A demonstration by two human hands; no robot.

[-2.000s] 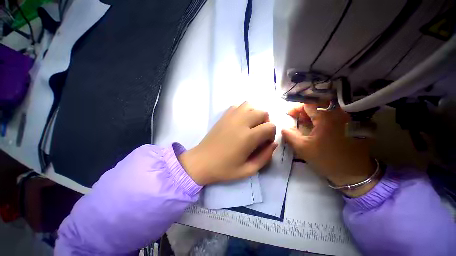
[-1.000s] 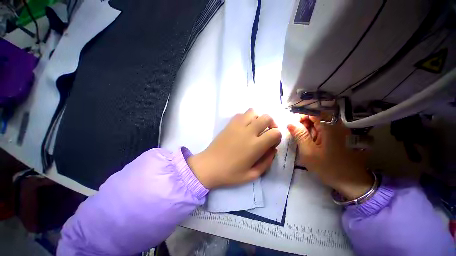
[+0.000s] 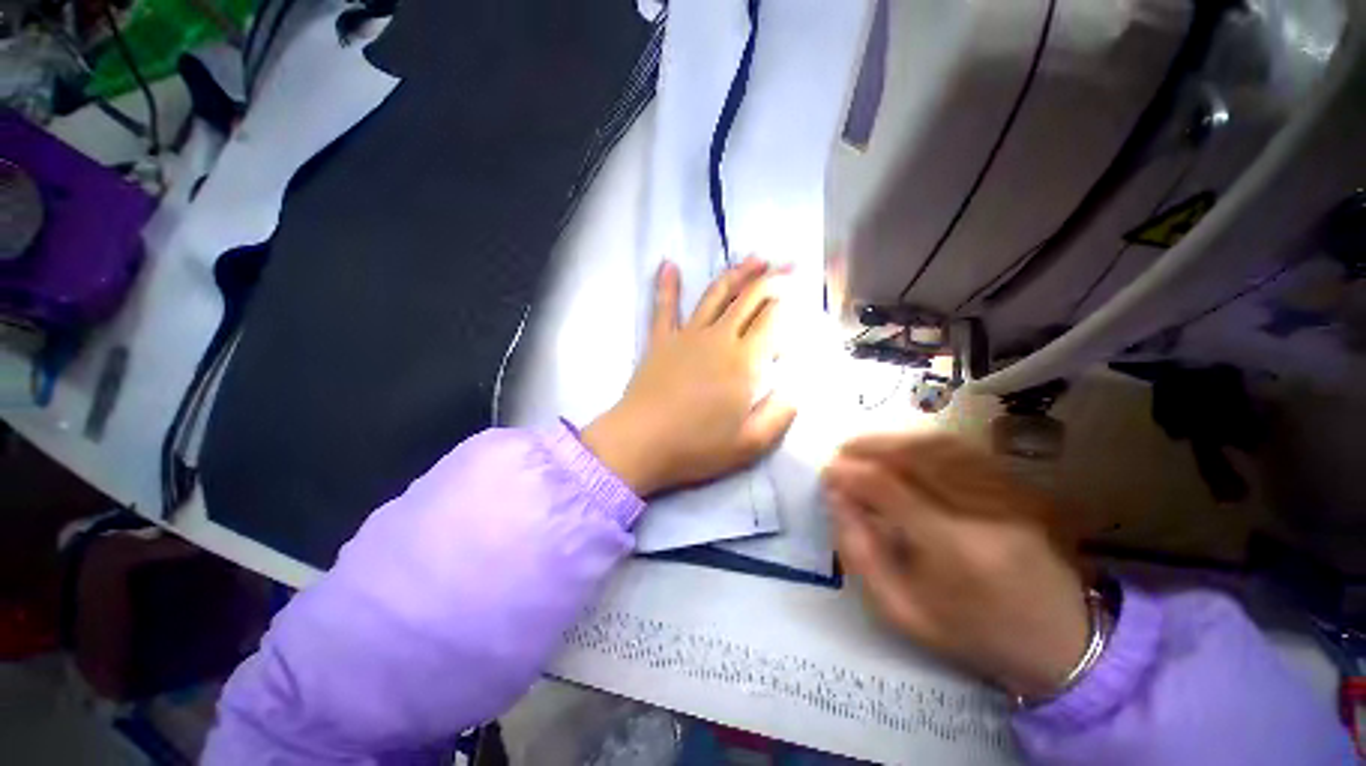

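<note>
A pale panel with dark edges (image 3: 688,524) runs from the front of the table to beside the lit needle area. My left hand (image 3: 698,382) lies flat on it with the fingers spread. My right hand (image 3: 959,561) is blurred, at the panel's right edge in front of the needle; whether it grips the cloth cannot be told. The presser foot and needle (image 3: 911,347) are under the bright lamp, partly lost in glare. The white sewing machine (image 3: 959,165) stands to the right of the panel.
A bundle of cut pieces (image 3: 405,270), dark on top, lies left of the panel. A purple machine (image 3: 68,225) and green plastic (image 3: 165,48) are at the far left. The table ruler (image 3: 779,673) runs along the front edge. Dark items lie right of the needle.
My left hand has opened out flat, its fingers spreading up the panel. My right hand has moved down and towards me from the needle. The panel's front end sits higher in view.
</note>
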